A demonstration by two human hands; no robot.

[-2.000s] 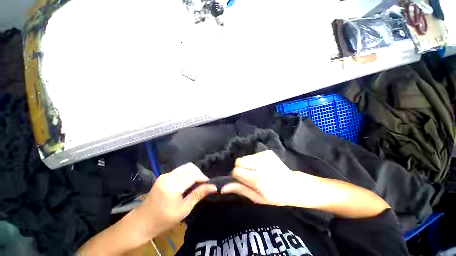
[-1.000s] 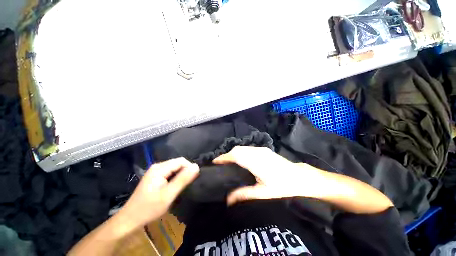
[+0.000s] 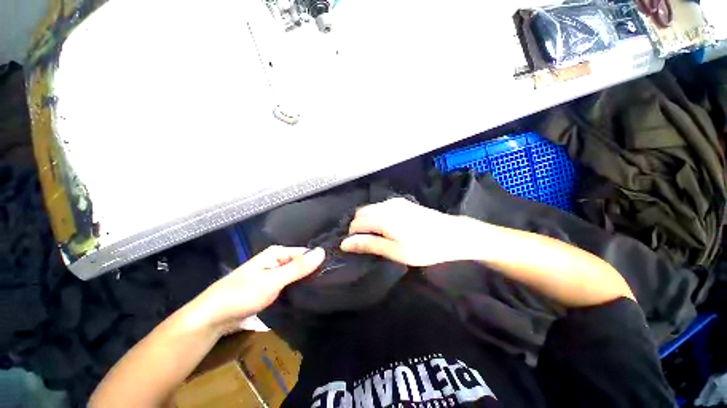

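Observation:
A black garment point(image 3: 351, 285) lies over the wearer's lap, below the front edge of the white table. My left hand point(image 3: 275, 275) pinches its gathered edge between thumb and fingers. My right hand point(image 3: 394, 231) grips the same edge a little further right, with thumb and fingers closed on the cloth. A short stretch of dark gathered edge shows between the two hands, with a few thin light threads near the left fingertips. The rest of the garment spreads right under my right forearm.
White machine table point(image 3: 183, 119) with worn edge ahead; small metal machine parts point(image 3: 307, 12) at its top. Plastic-wrapped dark item point(image 3: 574, 36) and red-handled scissors point(image 3: 656, 9) at right. Blue basket point(image 3: 522, 171) under the edge, olive-brown cloth point(image 3: 654, 159) right, black heap point(image 3: 48, 319) left, cardboard box point(image 3: 239, 370) below.
Both hands have moved up, away from the body. The dark panel spread between them has dropped, and they now pinch a gathered edge close together. More of the cardboard box shows.

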